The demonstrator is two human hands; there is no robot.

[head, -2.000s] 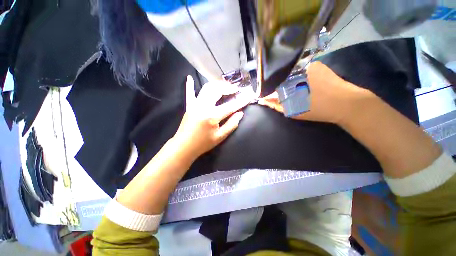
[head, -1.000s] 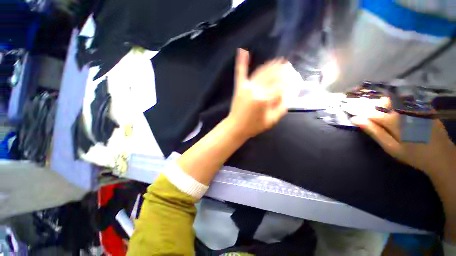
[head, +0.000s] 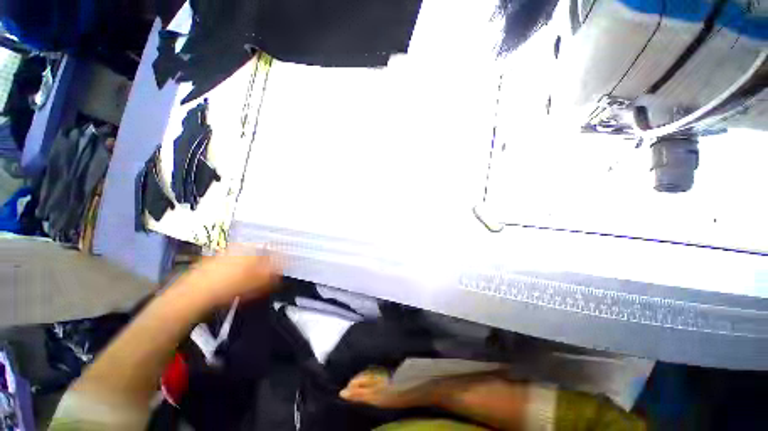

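Black cloth (head: 269,362) with a white patch hangs below the table's front edge, over the lap area. My left hand (head: 240,274) is blurred at the front edge, left of centre, just above this cloth; its fingers are not clear and I cannot tell if it grips any. My right hand (head: 368,387) is low in front of my body, beside the black cloth; its grip cannot be told. The sewing machine head (head: 674,67), white with a blue band, is at upper right, with the presser foot area (head: 610,118) below it.
Black stacked panels (head: 328,29) lie at the upper left of the white table. Small curved black pieces (head: 192,160) lie on white material at left. A grey attachment (head: 675,164) is right of the needle area. A measuring scale (head: 581,299) runs along the front edge.
The large black panel has left the machine and tabletop. Both hands have moved away from the needle area, down to the front edge and lap. The view has shifted left.
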